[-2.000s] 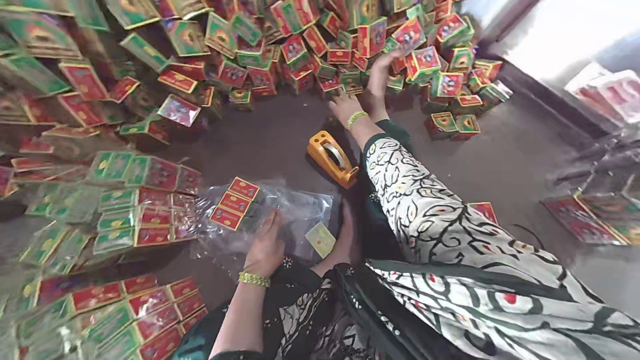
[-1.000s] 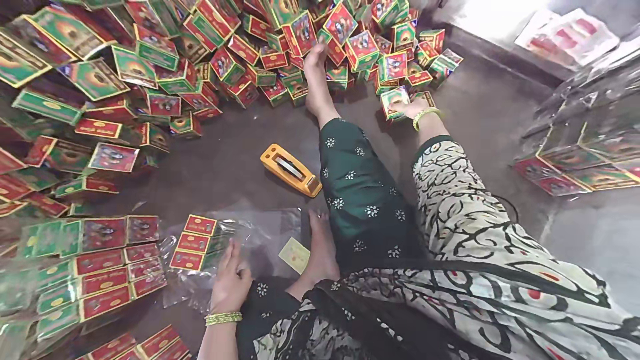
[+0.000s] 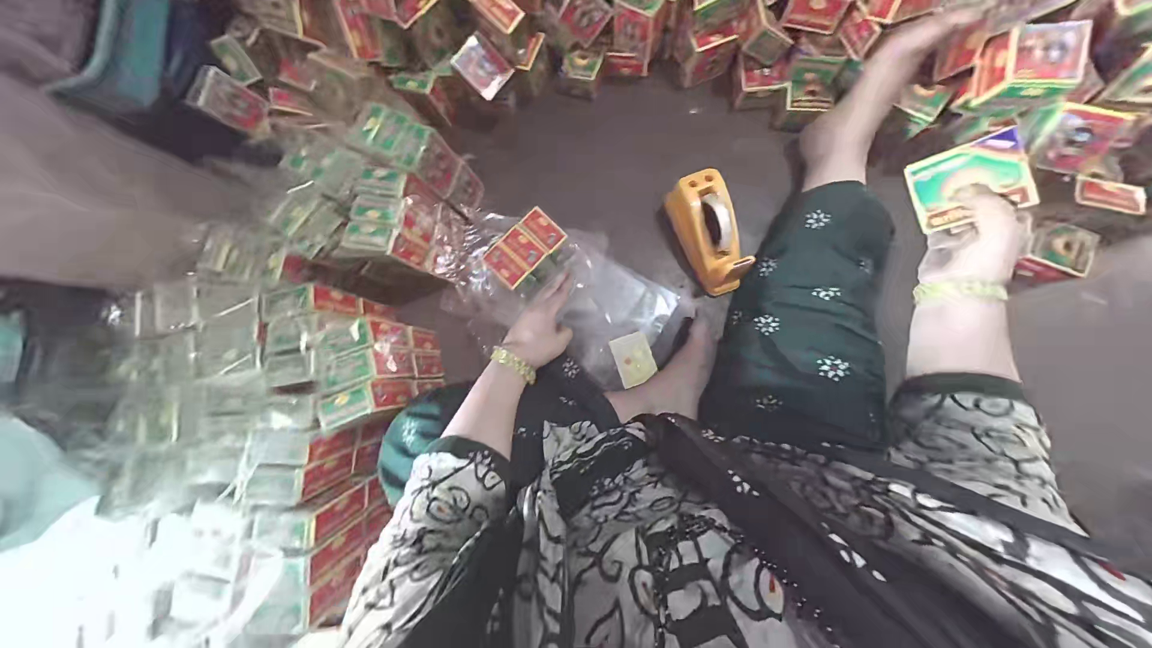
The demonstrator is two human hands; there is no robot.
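Note:
My left hand (image 3: 540,328) rests beside a short row of small red and green cardboard boxes (image 3: 525,248), its fingertips at their lower edge. The boxes lie on or in a clear plastic bag (image 3: 603,279) on the floor; which of the two I cannot tell. A small yellow card (image 3: 634,359) lies on the bag near my foot. At the right, my right hand (image 3: 976,236) is closed on a green, red and white box (image 3: 972,180). Between bag and leg stands an orange tape dispenser (image 3: 706,234) with a roll of tape.
Loose boxes (image 3: 630,27) are heaped along the far side, around my outstretched foot. Plastic-wrapped box stacks (image 3: 387,360) stand at the left. My bent leg (image 3: 810,315) lies between the dispenser and my right hand. Another person's blurred limb (image 3: 99,189) shows at the upper left.
My right hand was at the far heap by my foot two seconds ago; it is now at the right with a box. My left hand stays by the boxes on the bag. The view has shifted.

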